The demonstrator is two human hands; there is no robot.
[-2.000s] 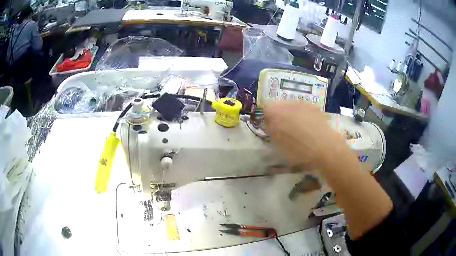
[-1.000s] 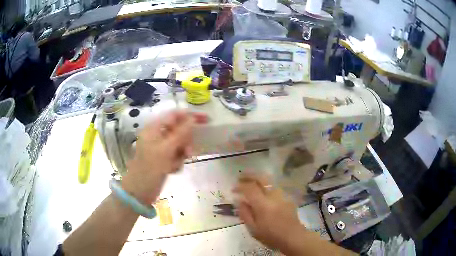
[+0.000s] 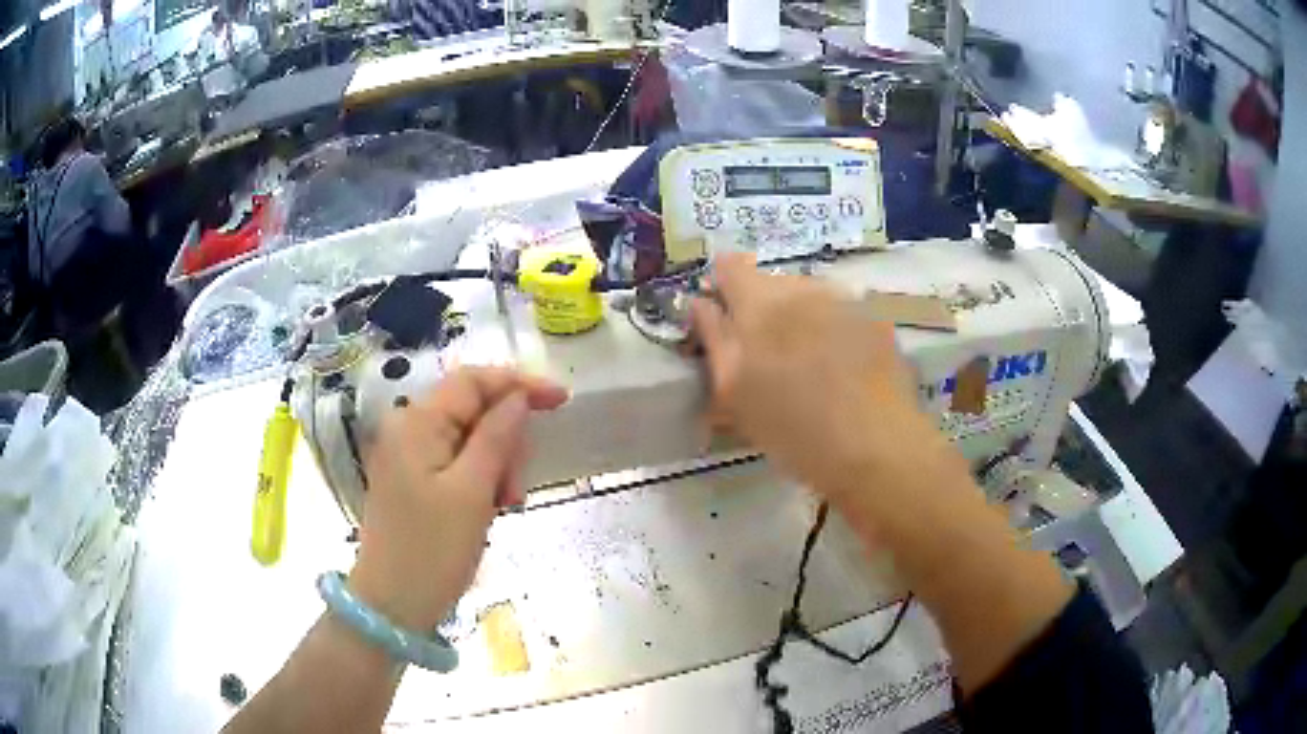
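My left hand [image 3: 447, 466], with a pale green bangle, is raised in front of the white sewing machine [image 3: 616, 409]. Its fingers are curled and its index finger points right. I cannot tell if it holds something tiny. My right hand [image 3: 788, 359] is at the round metal fitting [image 3: 662, 308] on the machine top and partly covers it. A black twisted cord [image 3: 788, 624] hangs below my right hand. The thread snips are hidden, apparently inside that hand.
A yellow tape roll [image 3: 561, 294] and black square [image 3: 412, 311] are on the machine top. The control panel [image 3: 774, 201] stands behind. A yellow-handled tool [image 3: 273, 483] lies left. A tan strip [image 3: 503, 638] is on the bed. White fabric [image 3: 58, 531] is piled at far left.
My right hand has moved from the snips on the bed up to the round fitting. The snips no longer show on the bed. My left hand has moved slightly down.
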